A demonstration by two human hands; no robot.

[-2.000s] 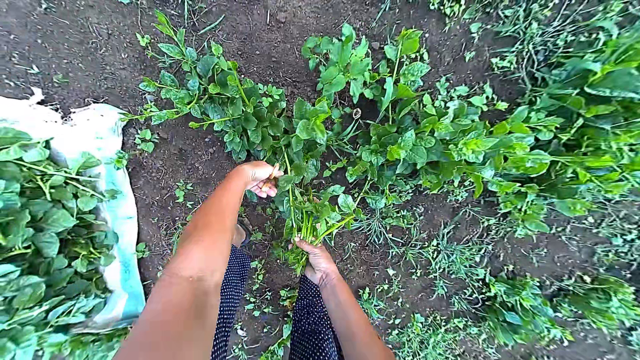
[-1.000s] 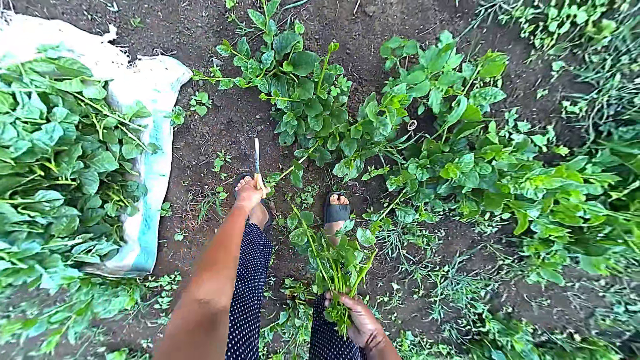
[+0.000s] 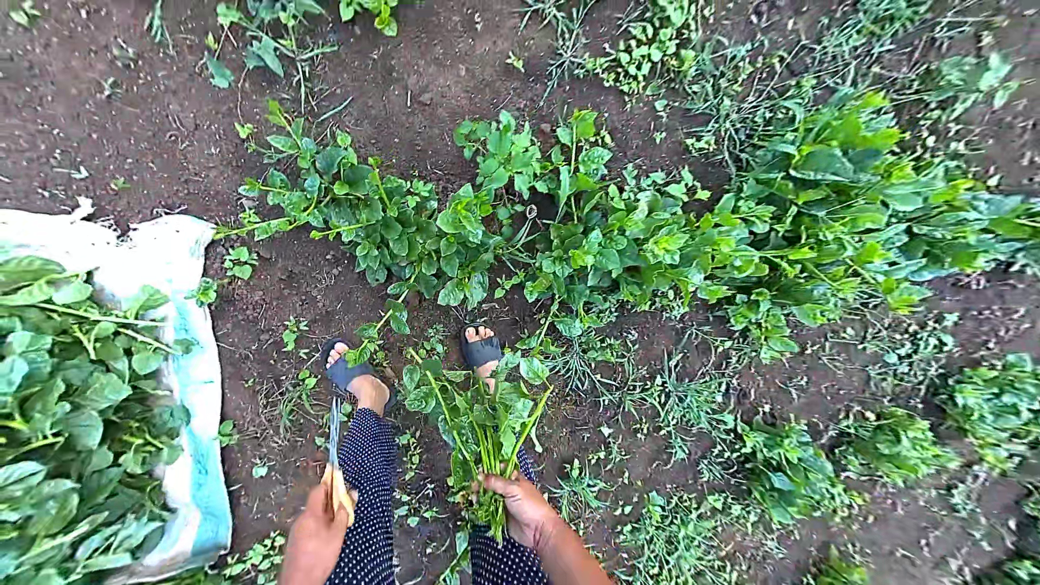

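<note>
My left hand is closed around the yellow handle of what looks like a pair of scissors; its metal blades point up the view, beside my left foot. In my right hand is a bunch of cut leafy green stems, gripped near the stem ends, leaves upward in front of my right foot. Beyond my feet, a row of low leafy green plants grows across the soil. At the left, a heap of picked leafy stems lies on a white and blue woven plastic sack.
My feet, in dark sandals, stand on brown soil between the sack and the plants. Grass and small weeds grow at the lower right, with clumps of leafy plants farther right. More weeds line the top edge.
My left hand, earlier among the stems by the plants, has drawn back toward me with the tool. The bunch stays in my right hand. The view has shifted.
</note>
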